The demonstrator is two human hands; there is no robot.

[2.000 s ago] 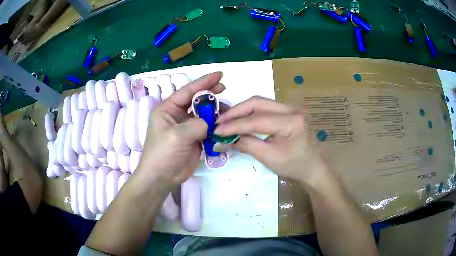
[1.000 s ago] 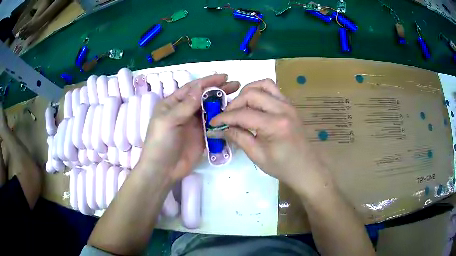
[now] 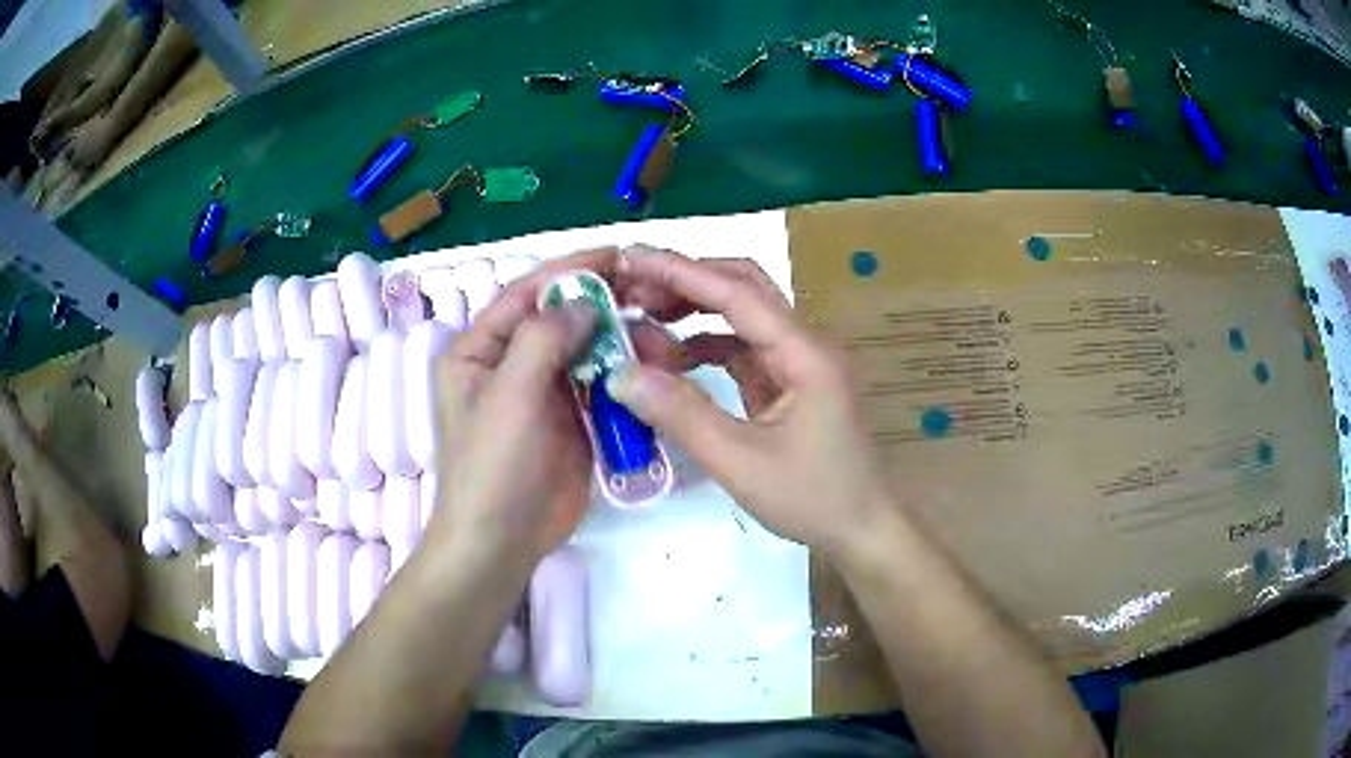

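Note:
A pale pink housing shell (image 3: 643, 486) is held upright in the view between both hands, open side up. A blue battery (image 3: 622, 430) lies in its lower half. A green circuit board (image 3: 596, 338) lies in the upper end, over the battery's top part. My left hand (image 3: 511, 400) grips the shell from the left, its thumb on the board. My right hand (image 3: 756, 385) holds the shell's right side, its thumb at the board's lower edge. The fingers hide part of the board and any wires beneath.
Rows of stacked pink housings (image 3: 274, 407) lie at left on a white sheet (image 3: 711, 592). Brown printed cardboard (image 3: 1037, 444) is at right. Battery-and-board assemblies lie on the green belt (image 3: 771, 148) behind. Another person's arm (image 3: 59, 504) is at far left, beside a metal post (image 3: 89, 274).
The green board has gone from between my right fingers above the battery to the shell's upper end. Both thumbs now press there. The assemblies on the belt have shifted left.

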